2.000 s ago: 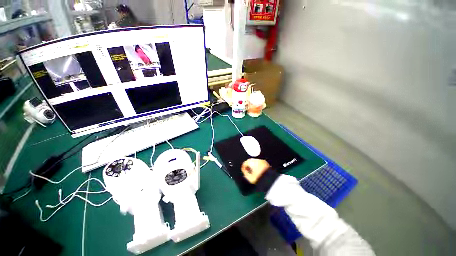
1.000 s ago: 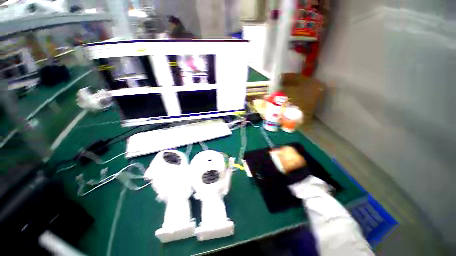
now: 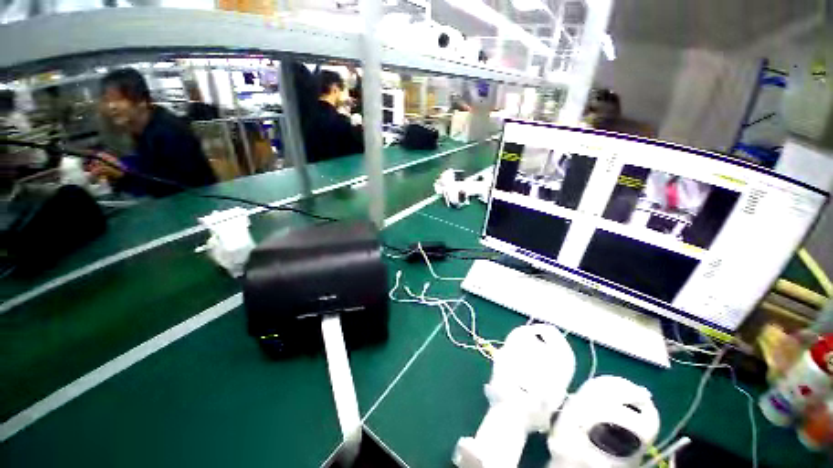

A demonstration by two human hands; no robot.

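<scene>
Neither of my hands is in the picture. Two white security cameras stand side by side at the lower right. The left camera shows its round head and bracket, with no lens face visible. The right camera is cut off by the bottom edge and shows a dark round lens face. The black label printer sits left of them, with a white label strip hanging from its front toward the bench edge. The monitor shows two live panes above two dark ones. The white keyboard lies under it.
White pigtail cables lie between printer and cameras. A power adapter lies behind them. More white devices stand behind the printer and left of the monitor. A bottle is at the right edge. Several people sit beyond the shelf post.
The view has swung left, bringing the printer, label strip and other workers into sight. The cameras now appear lower right. My right hand, earlier on the mouse, has left the picture.
</scene>
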